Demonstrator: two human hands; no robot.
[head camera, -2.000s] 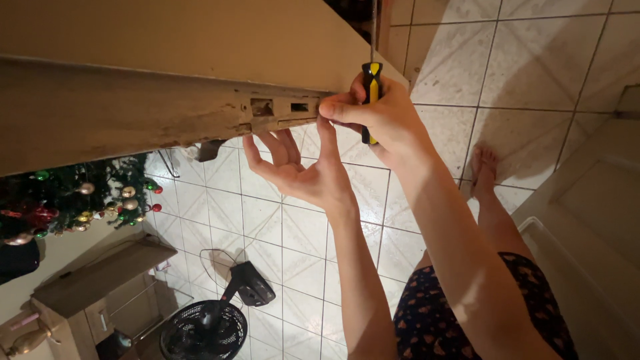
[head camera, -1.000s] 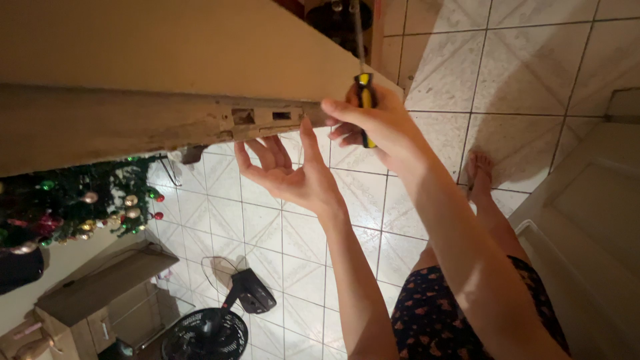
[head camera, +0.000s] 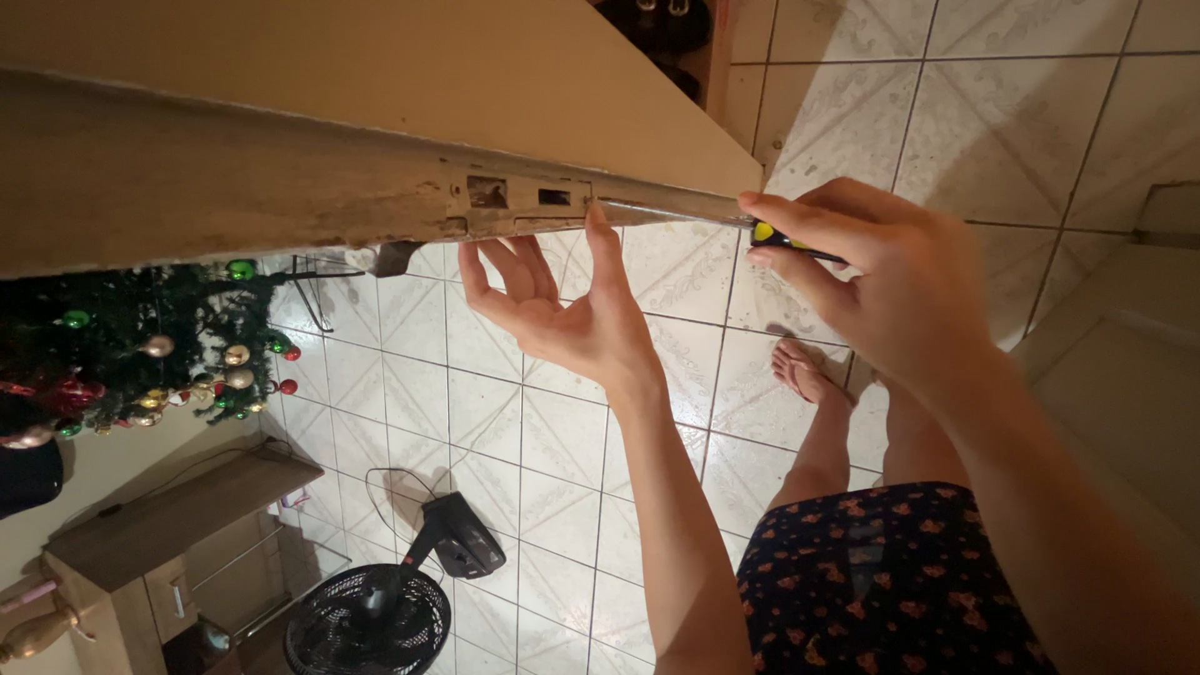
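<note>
A screwdriver (head camera: 675, 214) with a black and yellow handle is gripped in my right hand (head camera: 881, 267), its shaft pointing left along the door's edge. The tip meets the end of a worn lock plate (head camera: 520, 194) set in the edge of a door (head camera: 281, 187); the plate has two rectangular openings. My left hand (head camera: 577, 314) touches that edge, the thumb beside the screwdriver tip and the other fingers at the door's lower side in view, partly hidden behind it. A dark door handle (head camera: 394, 258) shows below the edge.
A decorated Christmas tree (head camera: 141, 347) is at the left. A black fan (head camera: 370, 614) stands on the tiled floor (head camera: 562, 441) near a wooden cabinet (head camera: 178, 516). A shelf with dark items (head camera: 666, 28) shows beyond the door, and another door (head camera: 1125, 375) at the right.
My right hand has turned the screwdriver from across the door's edge to lying along it, with its tip now at the lock plate. My left hand stays at the door's edge.
</note>
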